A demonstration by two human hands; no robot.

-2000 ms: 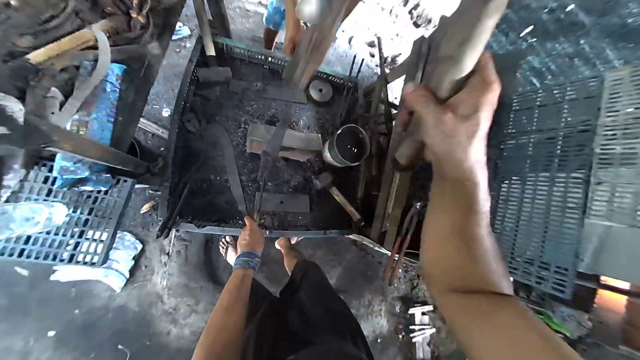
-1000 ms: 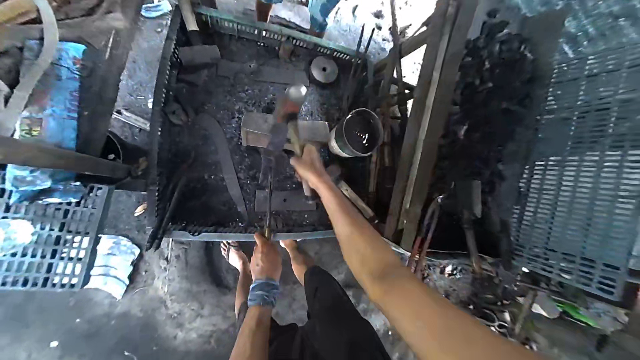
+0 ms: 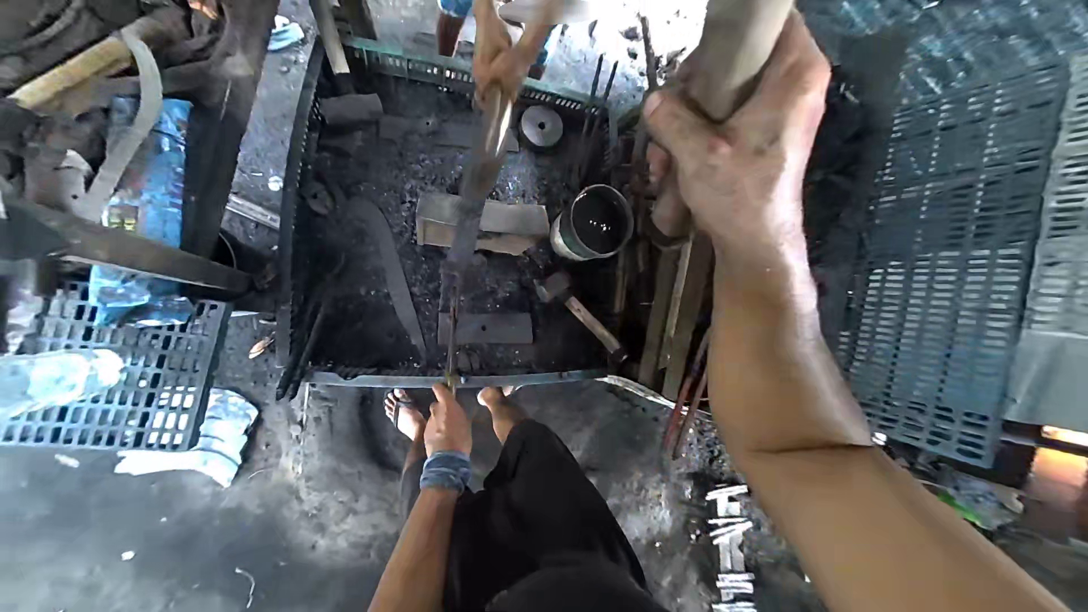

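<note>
My left hand (image 3: 448, 425) is closed around the near end of a long, thin metal piece (image 3: 463, 246), which reaches forward over a steel block (image 3: 483, 223) in a dark work tray. At the upper right, my right hand (image 3: 748, 127) grips a thick wooden handle (image 3: 738, 51) raised close to the camera; its far end is out of view. Beyond the block, another person's hands (image 3: 501, 64) hold a blurred tool above the metal piece. A small hammer (image 3: 557, 287) lies right of the block, below a can of dark liquid (image 3: 595, 223).
A curved flat blade (image 3: 391, 272) and a round metal disc (image 3: 541, 127) lie in the tray, whose near rim (image 3: 365, 380) is beside my feet. Plastic crates stand left (image 3: 161, 391) and right (image 3: 943, 255). Tongs (image 3: 687, 399) lean by the right corner.
My right hand has risen with the wooden handle from low over the block to the upper right. My left hand keeps its hold at the near rim.
</note>
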